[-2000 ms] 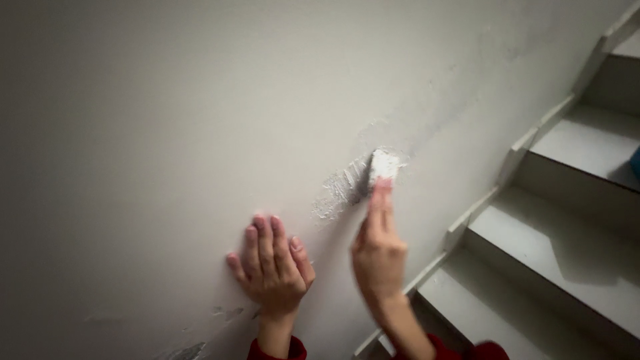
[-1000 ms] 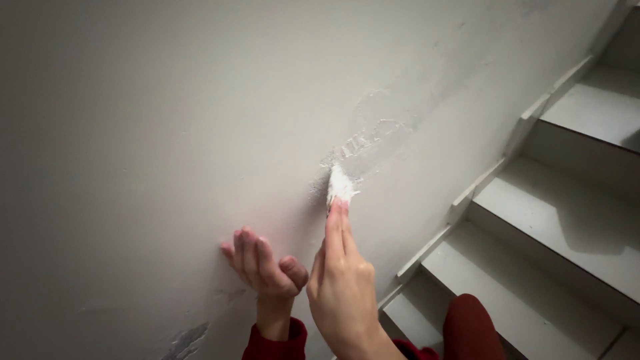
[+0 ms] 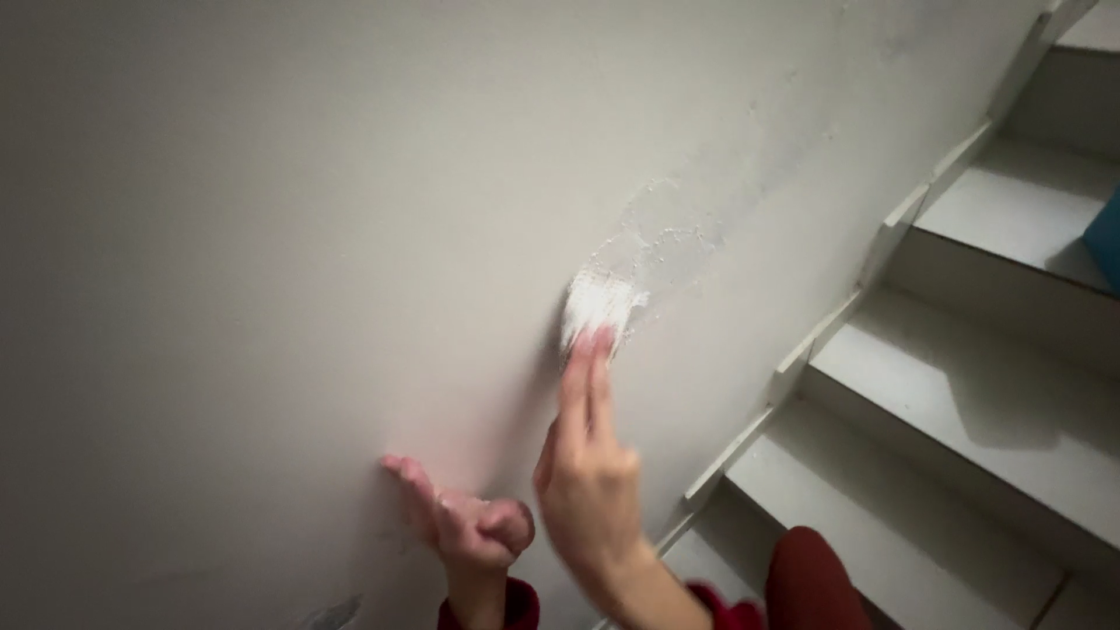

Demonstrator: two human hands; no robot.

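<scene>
My right hand [image 3: 595,472] holds a small flat tool [image 3: 598,306], probably a scraper, with two fingers stretched along it. White paste covers the tool's face, and its far edge is at the pale wall [image 3: 306,262]. Around and above it is a rough patch of filler [image 3: 669,236] with ridges and thin smears. The handle is hidden by my fingers. Lower left of it, my left hand [image 3: 464,521] has its outer edge and fingertips at the wall, palm turned partly up; nothing shows in it.
Tiled stairs [image 3: 919,490] climb from lower centre to upper right, with a stepped skirting [image 3: 814,337] along the wall. A blue object [image 3: 1106,236] stands at the right edge. My red-clothed knee [image 3: 814,582] is low right. A damaged grey spot [image 3: 337,612] marks the wall at the bottom.
My left hand, flat on the wall two seconds ago, has turned its palm partly up. My right hand has moved the coated tool down and left from the upper part of the patch.
</scene>
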